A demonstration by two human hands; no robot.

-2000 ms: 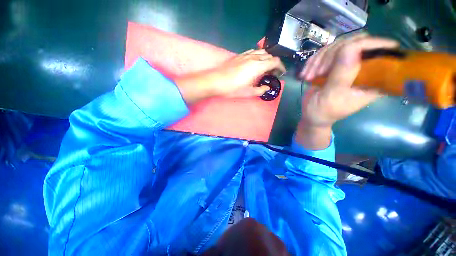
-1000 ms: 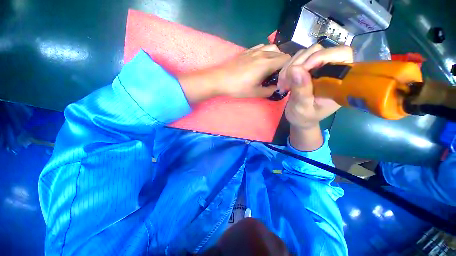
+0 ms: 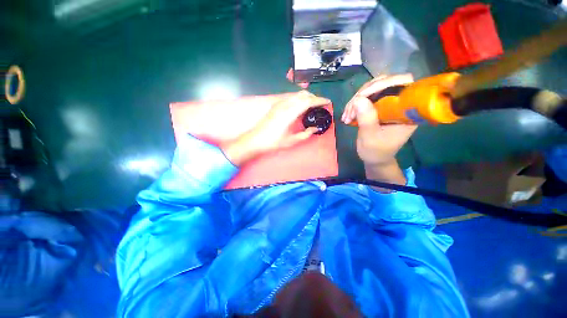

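My left hand (image 3: 276, 127) holds a glossy black round part (image 3: 318, 120) at the right side of the salmon-red work mat (image 3: 304, 161). Its fingers lie around the part's left edge. My right hand (image 3: 379, 127) grips the orange and black electric screwdriver (image 3: 429, 100) just right of the mat. The driver's nose points left toward the round part. A gap shows between the right fingertips and the part. The bit and any screw are too small or blurred to tell.
The screw feeder (image 3: 327, 49) stands beyond the mat, with a clear plastic bag (image 3: 388, 43) beside it. A red bin (image 3: 470, 36) is farther right. A yellow tape roll (image 3: 14, 85) lies far left. A black cable curves from the driver. A cardboard box (image 3: 497, 180) is at lower right.
The view has turned, bringing the red bin and tape roll in. My right hand with the driver has drawn back from the round part, which now shows more fully in my left hand.
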